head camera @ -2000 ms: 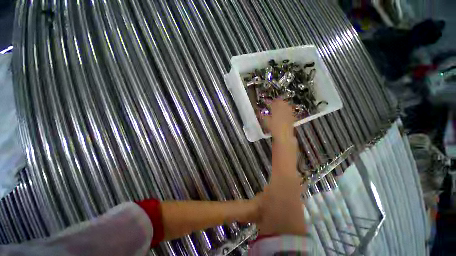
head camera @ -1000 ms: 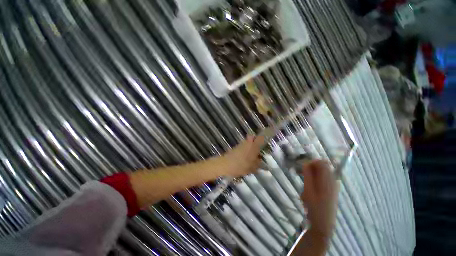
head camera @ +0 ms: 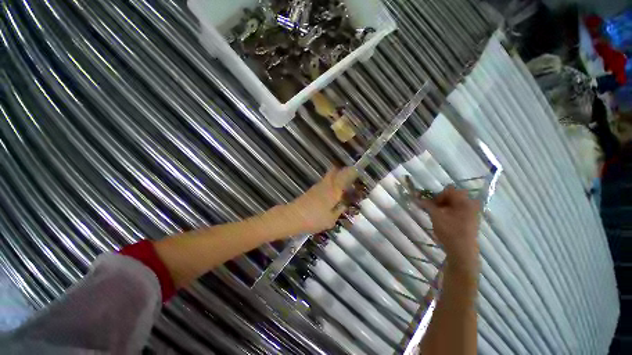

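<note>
A rectangular metal frame (head camera: 397,123) lies across the tubes, one flat side over the bare metal, the far side over the white-covered tubes (head camera: 374,239). My left hand (head camera: 322,202) is on the frame's flat bar near the row of tube-end fittings (head camera: 352,201); its fingertips are partly hidden. My right hand (head camera: 454,215) holds small metal fittings (head camera: 410,188) at its fingertips, above the white-covered tubes inside the frame. The white parts bin (head camera: 279,114), with many loose shiny fittings, sits on the bare tubes, cut off by the top edge.
Bare metal tubes (head camera: 173,139) run across the left and middle. Small tan pieces (head camera: 343,128) lie beside the bin. Blurred dark, red and pale items are beyond the tubes at the upper right.
My right hand has left the bin and moved down over the white-covered tubes with fittings. My left hand has moved to the frame bar. The view has shifted, so the bin appears higher and further left.
</note>
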